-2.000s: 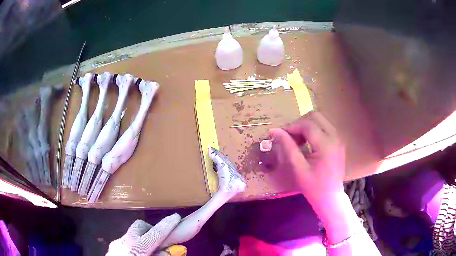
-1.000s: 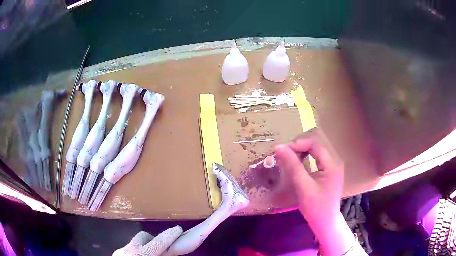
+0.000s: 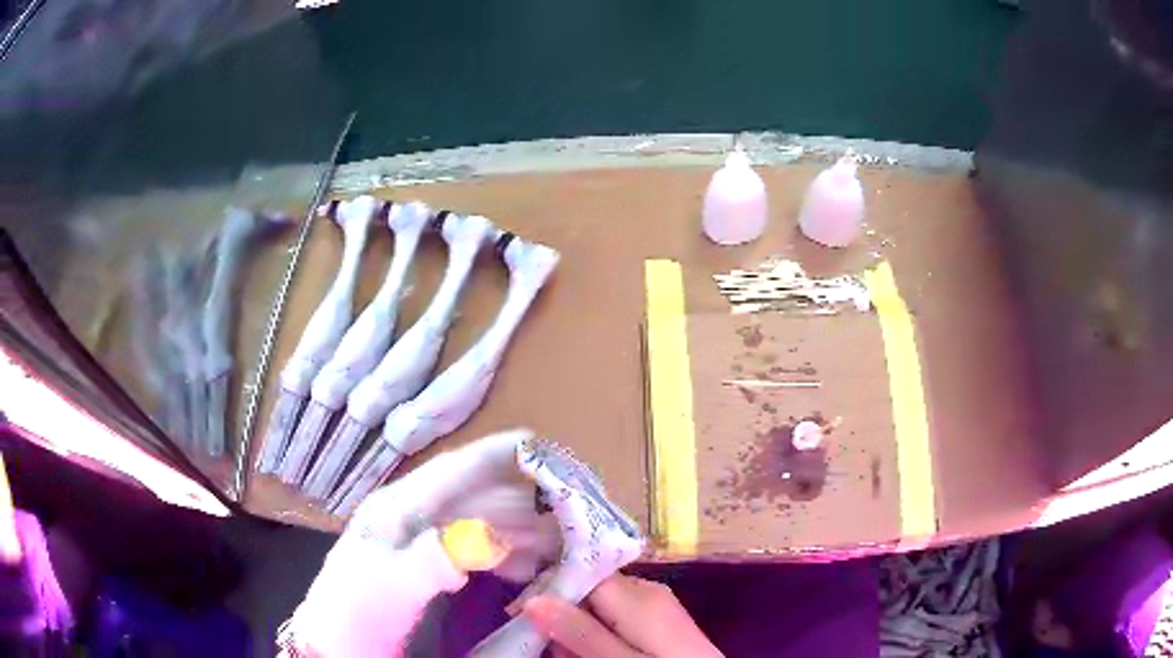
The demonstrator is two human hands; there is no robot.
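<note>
My left hand [image 3: 412, 540], in a white knit glove with a yellow patch at the thumb, is beside the angled foot end of a pale moulded part [image 3: 594, 537]. Its fingers are blurred and apart from the thumb, with no clear grip on the part. My bare right hand [image 3: 630, 617] is shut on the part's shaft below the foot end, at the bench's front edge. The part's lower end is cut off by the picture's bottom edge. Dark marks show on the foot end. No stick shows in either hand.
Several finished parts [image 3: 431, 341] lie fanned at left beside a slanting rod [image 3: 290, 289]. Two white bottles [image 3: 735, 203] stand at the back above a stick bundle [image 3: 791, 288]. Yellow tape strips [image 3: 670, 405] flank a small white cap [image 3: 807, 436] on a dark stain. Grey parts [image 3: 942, 604] lie below the bench.
My right hand has left the area by the cap and now holds the part's shaft. My left hand has moved from the shaft up to the foot end. The view has shifted left.
</note>
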